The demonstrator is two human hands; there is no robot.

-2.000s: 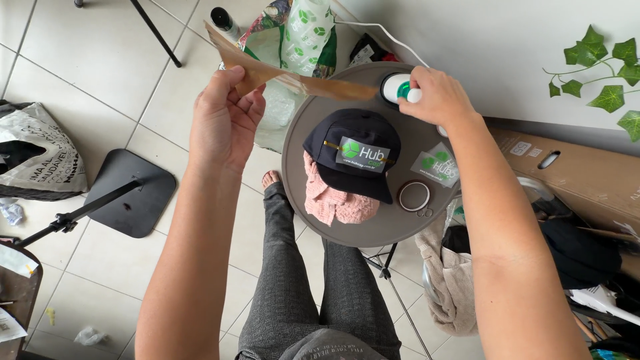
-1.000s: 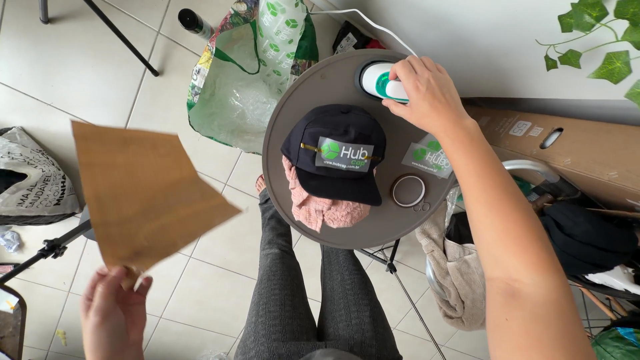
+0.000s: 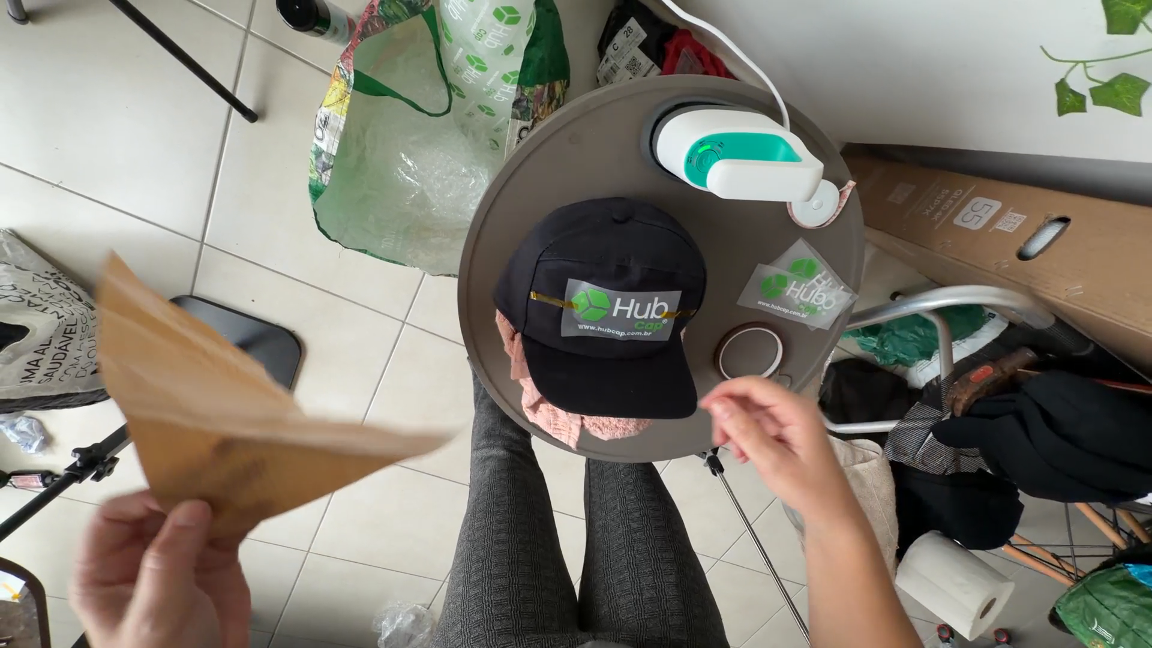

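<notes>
My left hand [image 3: 166,567] pinches a brown sheet [image 3: 243,423] by its lower edge, left of the round table. My right hand [image 3: 769,432] holds nothing, its fingers partly curled beside the brim of a black cap [image 3: 612,369]. The cap rests on a pink cloth [image 3: 549,414] on the grey round table [image 3: 558,162]. A printed transfer film [image 3: 621,309] lies on the cap's front, with strips of gold-coloured tape at its sides. The white and green heat press [image 3: 742,153] stands at the table's back. Loose printed films [image 3: 796,283] and a tape roll [image 3: 750,351] lie at the right.
A shopping bag [image 3: 405,180] with clear plastic stands behind the table's left side. At the right are a long cardboard box [image 3: 1080,243], a metal tube frame [image 3: 954,301], dark cloths and a paper roll [image 3: 954,585]. A white cable [image 3: 729,45] runs from the press.
My right hand has let go of the heat press and moved down beside the cap's brim. My left hand still holds the brown sheet, which has tilted and folded over.
</notes>
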